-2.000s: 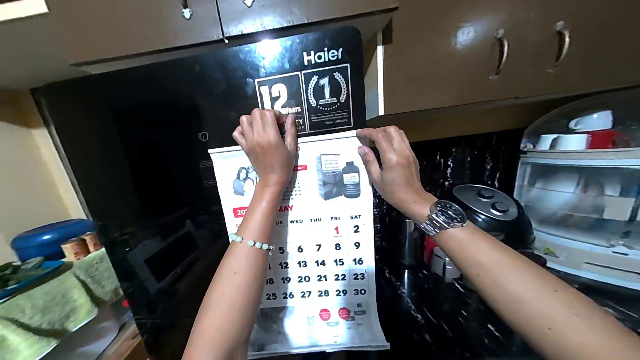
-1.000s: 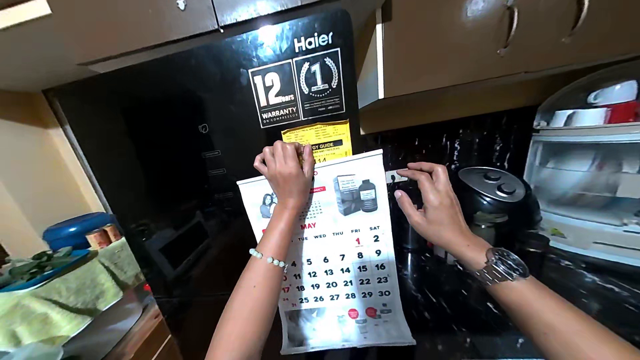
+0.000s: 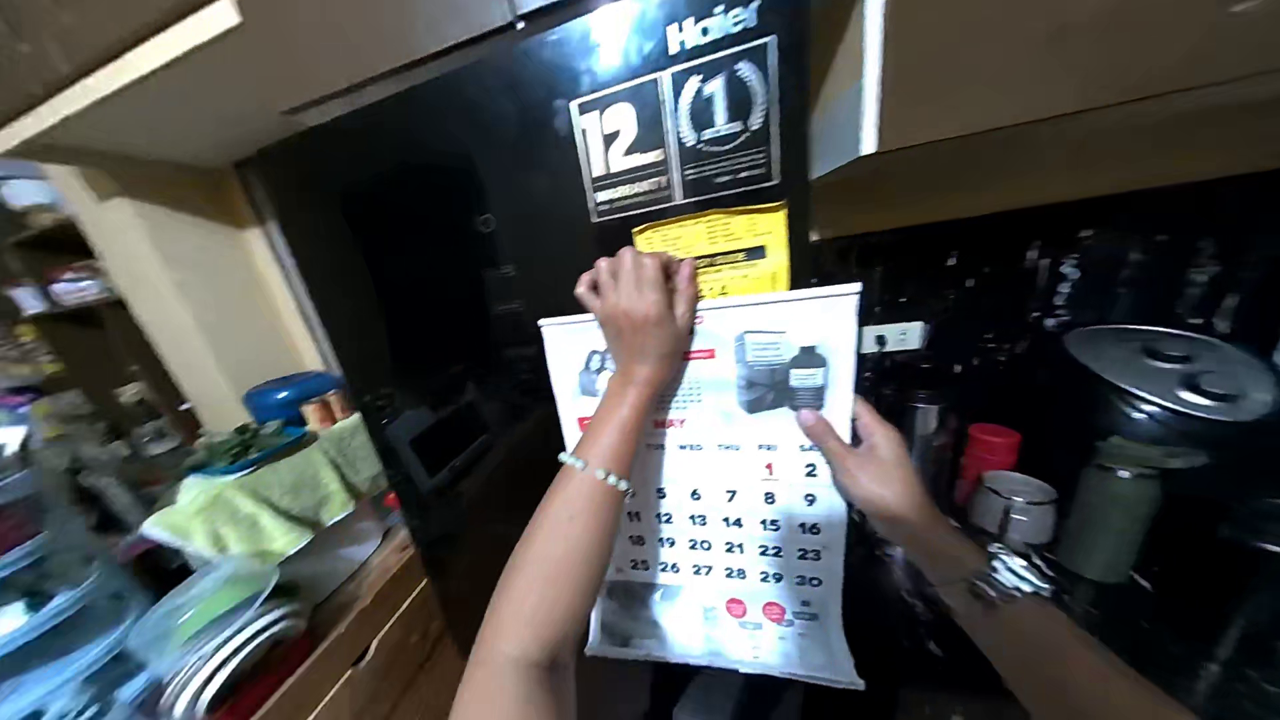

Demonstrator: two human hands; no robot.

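A paper wall calendar [image 3: 730, 540], open at the month of May, hangs from my left hand [image 3: 640, 310], whose closed fingers grip its top edge. My right hand [image 3: 870, 460] holds the calendar's right edge, the thumb on the front of the sheet and the fingers behind it. Behind the calendar stands a glossy black Haier refrigerator [image 3: 430, 240]. A yellow energy label [image 3: 740, 245] on its front shows just above the calendar's top edge, partly covered by my left hand. Higher up is a black warranty sticker [image 3: 675, 125].
Upper cabinets [image 3: 1060, 80] overhang at the right. Below them are a white wall outlet [image 3: 893, 336], a black pot-like appliance with a lid [image 3: 1170, 375], a red container [image 3: 990, 450] and a mug [image 3: 1012, 505]. At the lower left are a green towel [image 3: 260, 490] and stacked plates [image 3: 230, 650].
The calendar has come lower on the refrigerator, uncovering the yellow label. My right hand has gone from beside the calendar's top corner down to its right edge and taken hold there. The view has shifted left.
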